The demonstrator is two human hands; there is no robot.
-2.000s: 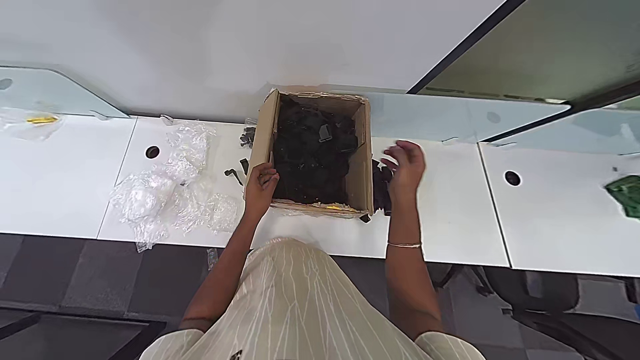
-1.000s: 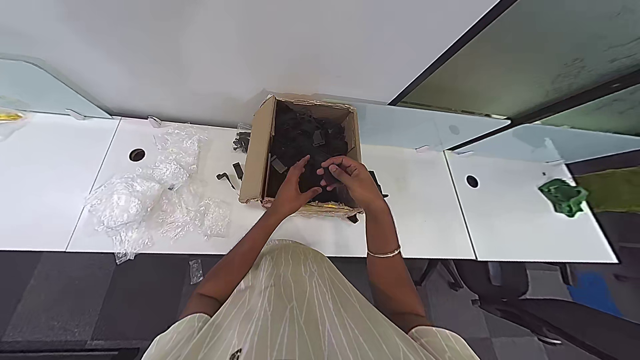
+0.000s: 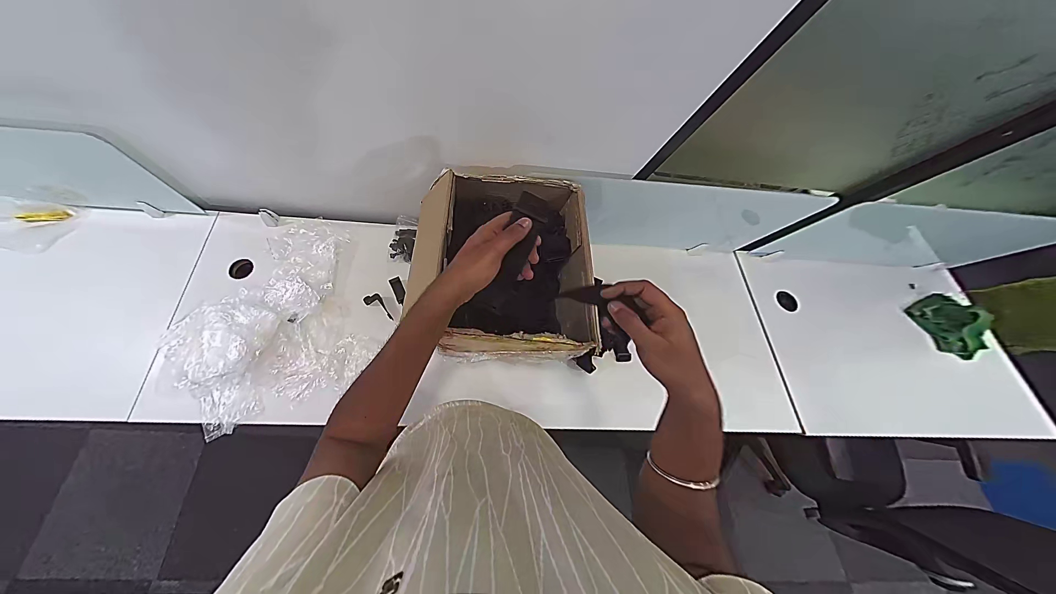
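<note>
An open cardboard box (image 3: 431, 247) filled with small black parts stands on a white table. Over it, my left hand (image 3: 495, 252) grips a flat black part (image 3: 521, 243). My right hand (image 3: 652, 326) is at the box's right wall, its fingers closed on a dark, pointed piece (image 3: 587, 293) that reaches over the rim. Several black parts (image 3: 615, 342) lie against the right side of the box, partly hidden by that hand. More small black parts (image 3: 403, 244) and a thin black piece (image 3: 378, 304) lie to the left of the box.
Crumpled clear plastic bags (image 3: 231, 338) cover the table left of the box. A green bundle (image 3: 949, 324) lies at the far right, and a clear bag with something yellow (image 3: 41, 216) at the far left. Glass dividers (image 3: 652, 214) run behind the table; a black chair (image 3: 949, 528) stands below right.
A second ago both hands were close together over the box. Now they are apart, my left further into the box with a black part, my right at its right wall with a dark piece.
</note>
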